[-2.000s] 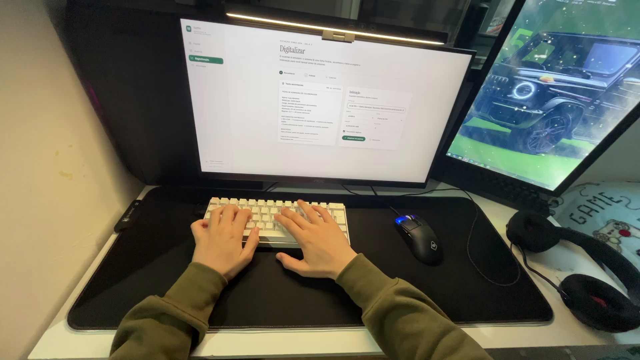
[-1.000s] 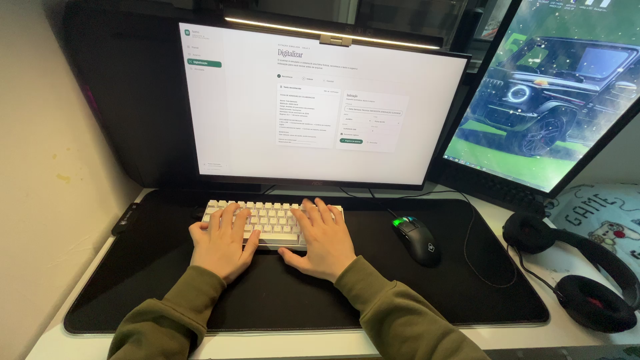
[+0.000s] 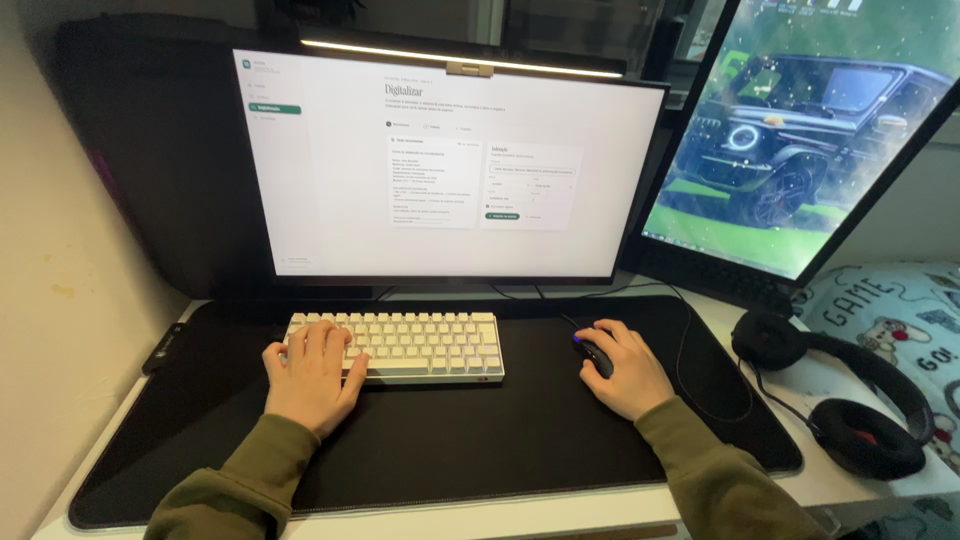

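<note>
My left hand [image 3: 313, 379] rests with its fingers spread on the left keys of a compact white keyboard [image 3: 420, 341]. To the right of the keyboard, my right hand [image 3: 626, 369] is closed over a black computer mouse [image 3: 596, 357], covering most of it; a blue-violet light shows at its front. Keyboard and mouse are both on a large black desk mat [image 3: 480, 442]. Behind them stands a monitor [image 3: 450, 172] whose lit screen has a white page with text panels and green buttons.
A light bar [image 3: 465, 60] tops the monitor. At the right, a second, upright monitor [image 3: 802, 135] displays a dark off-road vehicle. Black headphones [image 3: 870, 442] lie on the white desk's right end, beside a patterned fabric [image 3: 877, 315]. The mouse cable loops over the mat.
My right hand has left the keyboard and moved right onto the mouse, which earlier lay untouched. My left hand remains on the keyboard's left side.
</note>
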